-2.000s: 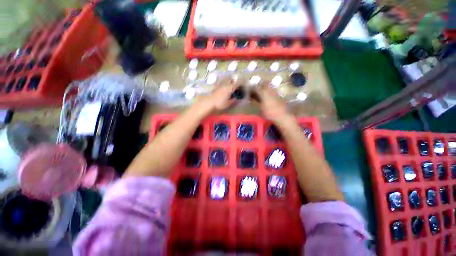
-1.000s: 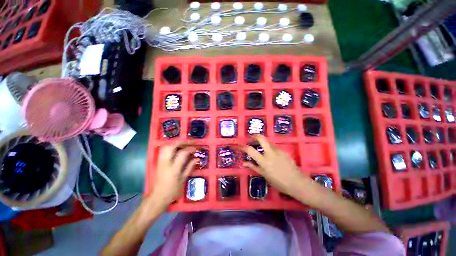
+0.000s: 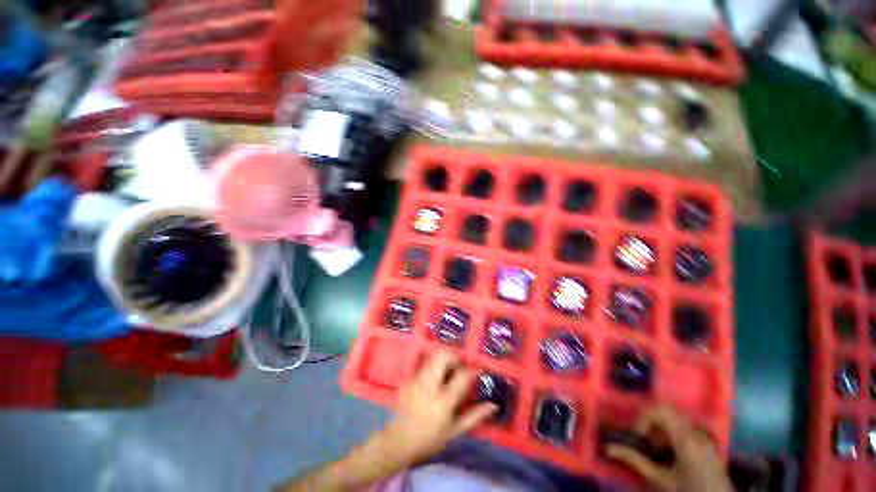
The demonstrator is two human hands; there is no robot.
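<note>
A red-orange compartment tray [image 3: 597, 324] lies before me, tilted in view, with strapless watch units in most pockets. Some screens are lit, such as a pinkish one [image 3: 514, 283]; others are dark. My left hand [image 3: 437, 405] is over the front row, fingertips beside a dark watch unit [image 3: 496, 392]; blur hides whether it grips anything. My right hand [image 3: 677, 450] is at the front right, fingers bent around a dark spot in a pocket; I cannot tell whether a watch is held. The front-left pocket and the rightmost pocket of the row behind the front row are empty.
White charging pucks [image 3: 562, 128] lie in rows beyond the tray. Another tray with watches [image 3: 816, 356] is at right. A pink fan [image 3: 264, 192], a larger round fan [image 3: 178, 259] and a black cabled box [image 3: 353, 159] are at left. Stacked trays [image 3: 202, 96] stand at upper left.
The view has swung left, so the tray appears farther right and tilted. My hands have moved from the second row to the front row. The fifth pocket of that second row now holds a watch.
</note>
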